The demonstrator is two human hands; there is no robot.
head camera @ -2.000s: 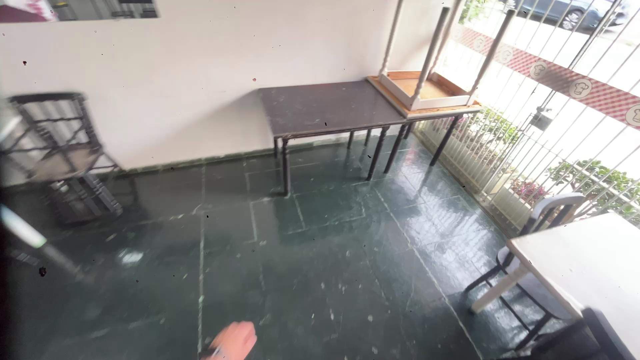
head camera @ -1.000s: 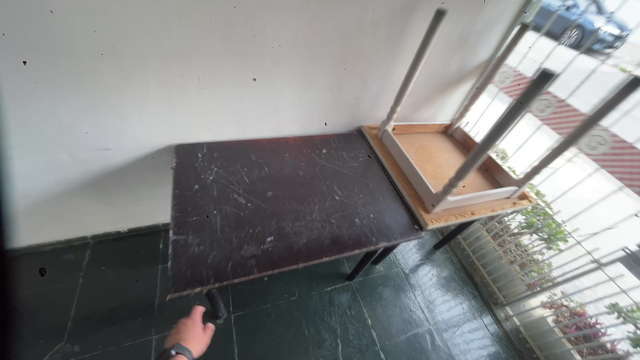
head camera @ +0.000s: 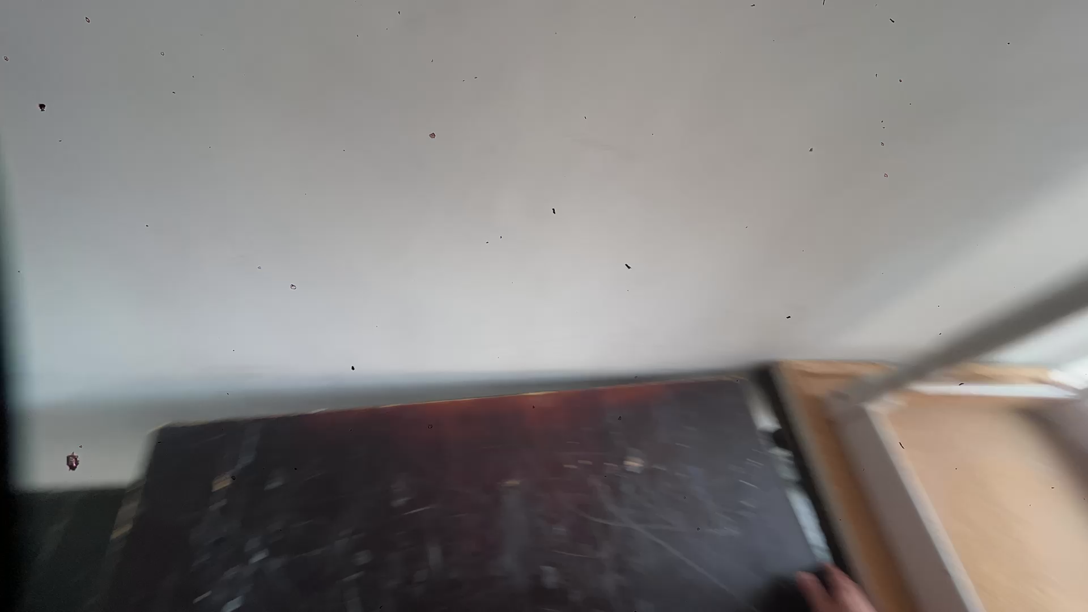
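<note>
A dark, scratched tabletop [head camera: 476,510] fills the lower middle of the head view, its far edge along the wall. At its right edge, low in the view, are the blurred fingers of my right hand [head camera: 835,591]. They are at or very near that edge; whether they grip it is not clear, as most of the hand is cut off by the frame. My left hand is out of view. To the right lies an upturned table with a light wooden underside [head camera: 1003,493], a pale frame [head camera: 914,510] and a blurred leg [head camera: 977,331] slanting up.
A white wall [head camera: 510,212] stands behind both tables. Between the dark tabletop and the upturned table runs a narrow gap [head camera: 799,501]. Dark floor [head camera: 64,544] shows at the lower left.
The view has moved in close over the dark table. The hand seen near its front left corner one second ago is gone from view, and fingers now show at its right edge.
</note>
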